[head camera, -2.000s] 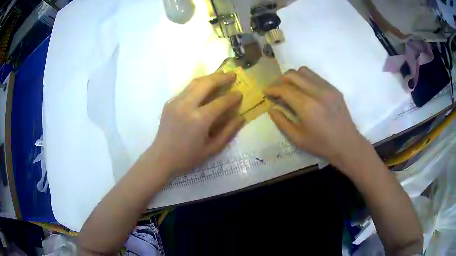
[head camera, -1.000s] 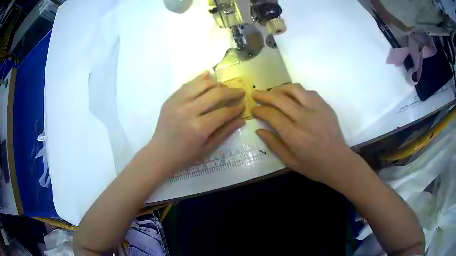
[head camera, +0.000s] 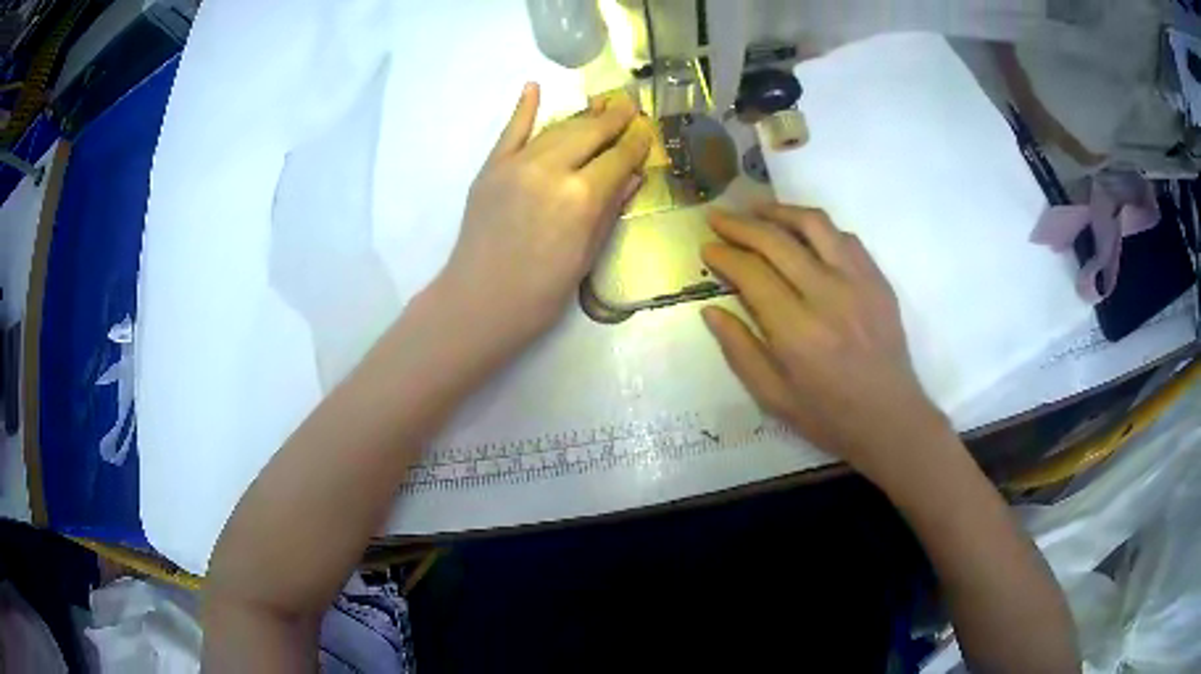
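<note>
The sewing machine's presser foot and needle (head camera: 678, 138) are near the top, right of the lit lamp. My left hand (head camera: 560, 198) is just left of them. Its fingertips hold a small yellowish piece (head camera: 655, 148) by the foot. The fingers hide most of this piece, and I cannot tell whether it is fabric or card. The metal bed slide (head camera: 652, 261) lies bare below the needle, with its dark rounded outline showing. My right hand (head camera: 817, 316) rests palm down over the right part of the slide, fingers apart, with nothing seen in it.
A sheer white fabric piece (head camera: 323, 217) lies on the white-covered table at left. A blue tray (head camera: 92, 290) with white scraps is beyond it. A white sheet (head camera: 909, 171) lies right of the needle. A pink ribbon (head camera: 1104, 231) and white fabric heap (head camera: 1146, 527) are at right.
My left hand has moved up to the needle area with the yellowish piece. My right hand has separated from it and stays lower right. The bed slide is uncovered. The whole view has shifted slightly.
</note>
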